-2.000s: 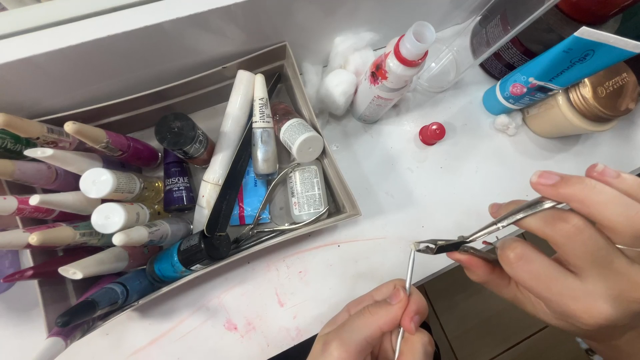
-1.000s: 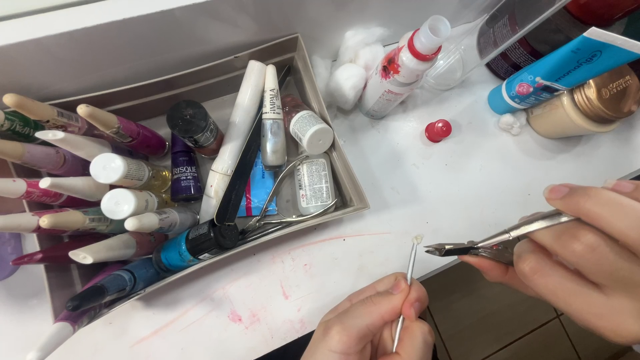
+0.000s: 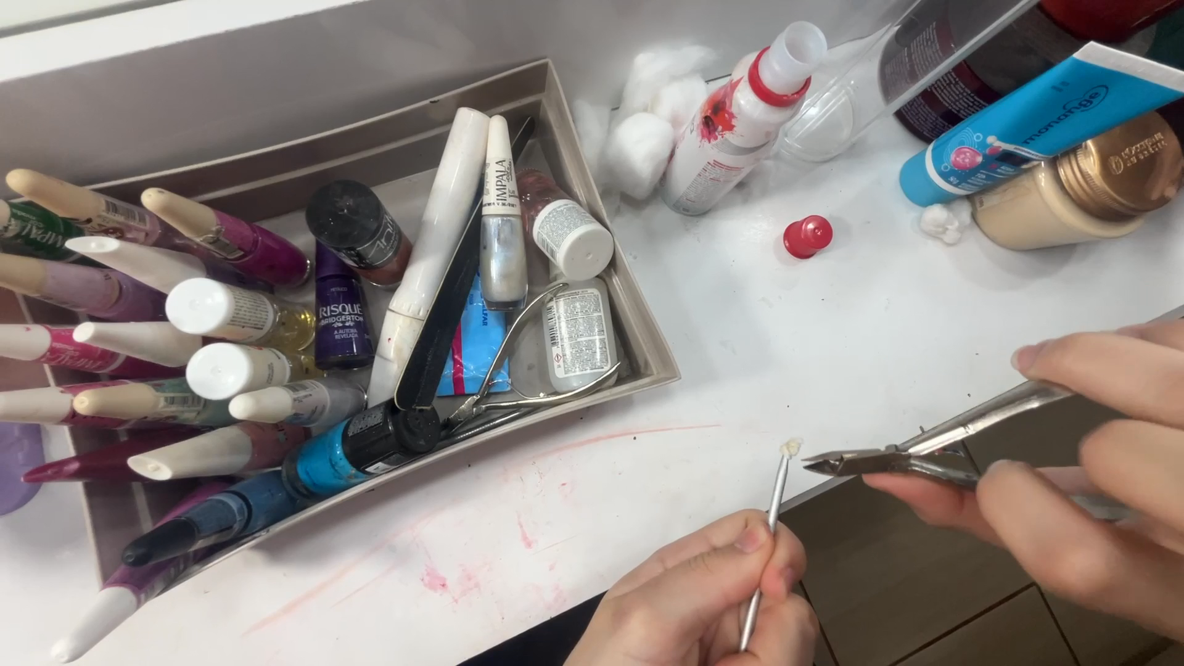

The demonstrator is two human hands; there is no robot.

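Note:
My left hand (image 3: pixel 708 592) pinches a thin metal stick (image 3: pixel 768 555) near its upper end. A small off-white tuft (image 3: pixel 791 448), perhaps cotton, sits on the stick's tip. At the right, my right hand (image 3: pixel 1091 453) grips a pair of metal cuticle nippers (image 3: pixel 925 449), fingers on both handles. The jaws point left, a short way right of the tuft and apart from it. Both tools are held over the front edge of the white table (image 3: pixel 703 361).
A grey box (image 3: pixel 661 365) of nail polish bottles, a nail file and another pair of nippers fills the left. Behind are cotton balls (image 3: pixel 640 153), a white spray bottle (image 3: pixel 731 129), a red cap (image 3: pixel 807 237), a blue tube (image 3: pixel 1027 134) and a gold-lidded jar (image 3: pixel 1054 203).
Two seconds ago the nipper jaws were at the stick's tip; now they are apart from it. The tuft on the tip shows more plainly. Both tools are still held.

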